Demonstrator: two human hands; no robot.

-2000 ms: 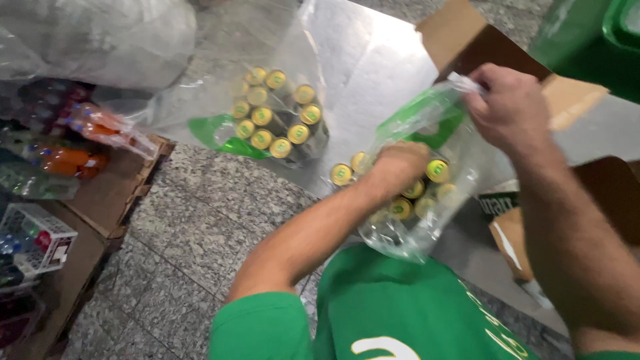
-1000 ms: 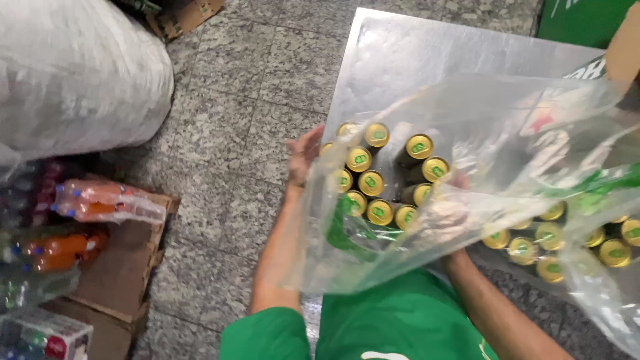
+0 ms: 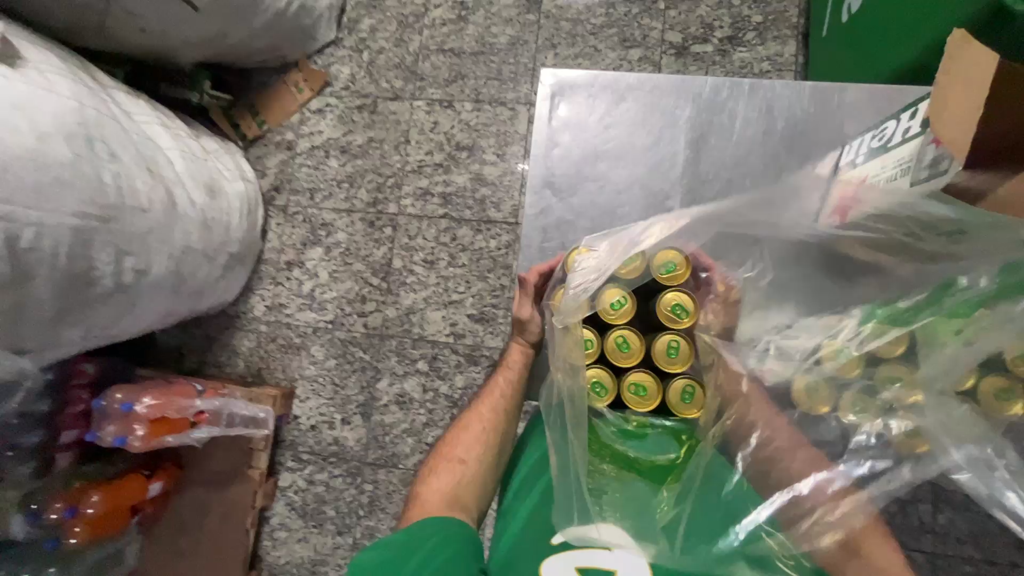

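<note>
Several cans with gold lids and green tabs point(image 3: 624, 346) stand upright in close rows inside a clear plastic bag point(image 3: 576, 480) on a metal table point(image 3: 608, 152). My left hand point(image 3: 534, 300) presses the left side of this group from outside the bag. On the right side, my right hand point(image 3: 714, 296) lies against the cans, seen through the plastic. Both hands clasp the same group between them. More gold-lidded cans point(image 3: 860, 384) stand to the right under clear film, partly blurred by its folds and glare.
An open cardboard carton point(image 3: 896, 152) with Heineken print sits at the table's right. Large white sacks point(image 3: 120, 200) lie at the left on the granite-tiled floor point(image 3: 344, 280). Packs of orange drink bottles point(image 3: 160, 412) rest by a wooden pallet point(image 3: 264, 480). A green container point(image 3: 880, 40) stands at the upper right.
The cans between my hands have drawn from a gapped cluster into close rows. My left hand has come down from above the bag's left edge to its side. The view has shifted.
</note>
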